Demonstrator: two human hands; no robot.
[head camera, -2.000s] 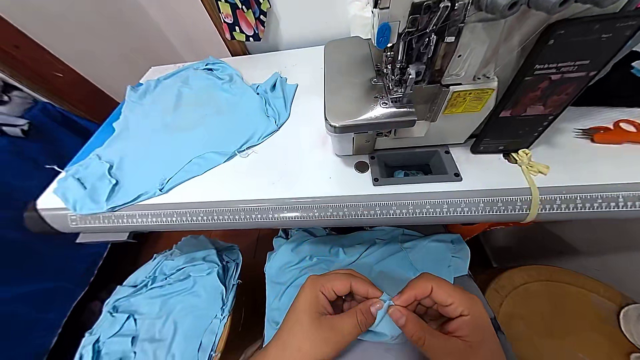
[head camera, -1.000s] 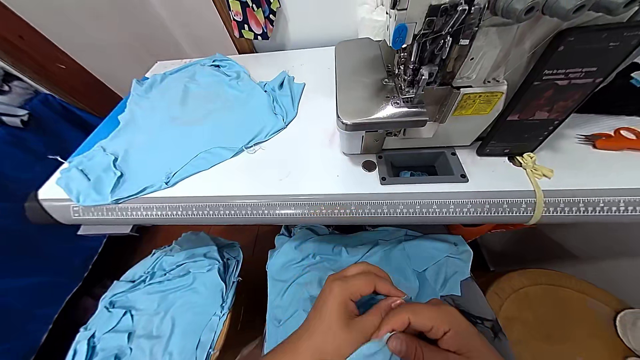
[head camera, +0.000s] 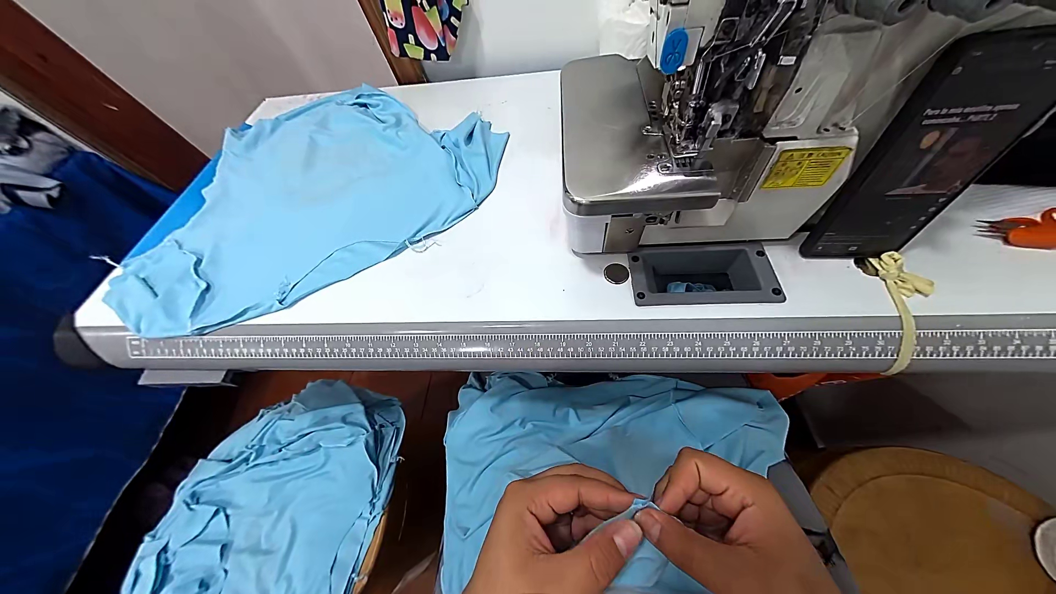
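My left hand and my right hand meet low in the view, each pinching a small folded edge of light blue fabric between thumb and forefinger. The fabric belongs to, or lies over, a light blue knit cloth spread across my lap below the table edge. Above my hands, on the table, stands an overlock sewing machine with a metal cover plate. Another light blue garment piece lies flat on the table at the left. A pile of light blue pieces rests lower left.
The white table has a ruler strip along its front edge. A recessed tray holds blue scraps. A phone leans beside the machine, near a yellow tied strip and orange-handled snips. A round brown seat is lower right.
One second ago my hands overlapped, with the left one over the fabric; now they are side by side, fingertips together at the folded edge. The pieces on the table have not moved.
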